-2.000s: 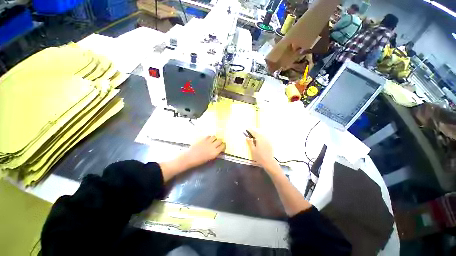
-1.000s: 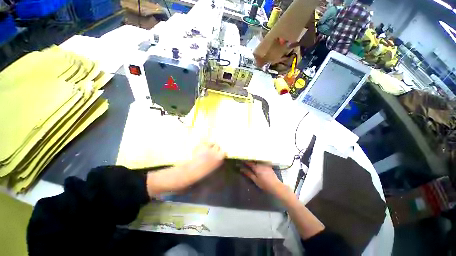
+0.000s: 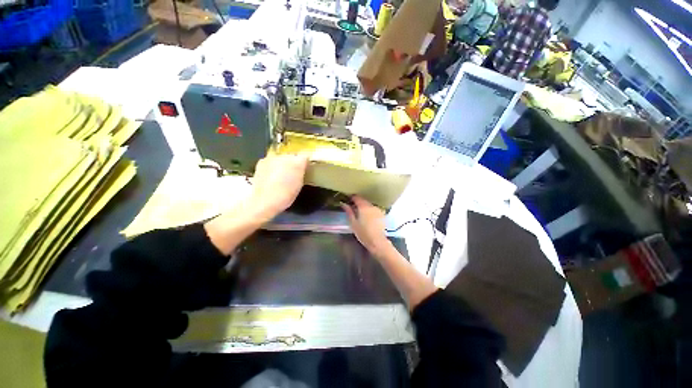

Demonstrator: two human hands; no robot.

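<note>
A yellow fabric panel [image 3: 349,183] is lifted and tilted up in front of the machine, its right part raised off the bed. My left hand [image 3: 279,180] grips its upper edge near the sewing head [image 3: 228,129]. My right hand [image 3: 366,220] is at the panel's lower edge with a small dark tool, apparently thread snips, between the fingers. A dark area shows under the panel between my hands. A pale sheet or panel part [image 3: 171,198] lies flat left of my left hand.
A thick yellow panel stack [image 3: 53,182] lies at left. Brown fabric pieces [image 3: 512,284] lie at right, beside a black cable [image 3: 413,222]. A control screen [image 3: 474,114] stands behind. Two people are in the background.
The panel, flat two seconds ago, is now lifted and folded up. My left hand has risen towards the sewing head; my right hand has shifted at the panel's edge. The view has moved right.
</note>
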